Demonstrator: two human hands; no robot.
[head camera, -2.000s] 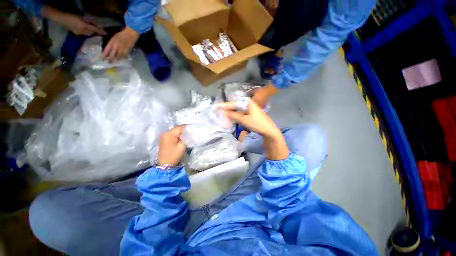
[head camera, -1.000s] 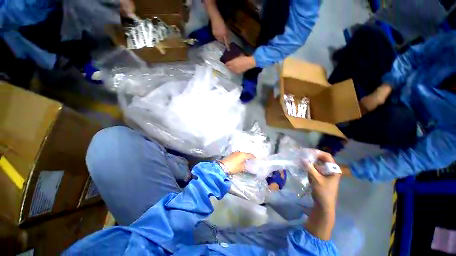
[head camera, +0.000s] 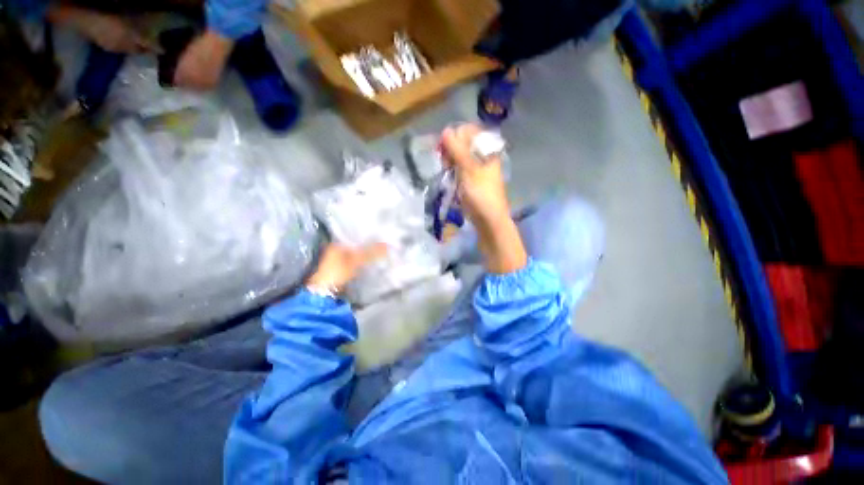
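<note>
My right hand (head camera: 474, 166) is raised ahead of me, closed around white strip parts (head camera: 489, 144) whose ends show at the top of the fist. My left hand (head camera: 347, 263) lies low at the near left edge of the clear inner packs (head camera: 374, 206); its fingers are blurred, and I cannot tell whether it grips anything. The packs rest between my legs on a pale white pad (head camera: 403, 327).
A large puffed clear bag (head camera: 189, 227) lies at left. An open carton (head camera: 379, 99) with white parts stands ahead. A co-worker's hands (head camera: 201, 62) hold a dark flat thing at upper left. Blue racking (head camera: 739, 227) and a round roll (head camera: 746, 407) are at right.
The view has swung back right. My hands were apart with a clear bag stretched between them; now no bag is stretched there. The co-worker's arm at the right has left the work area.
</note>
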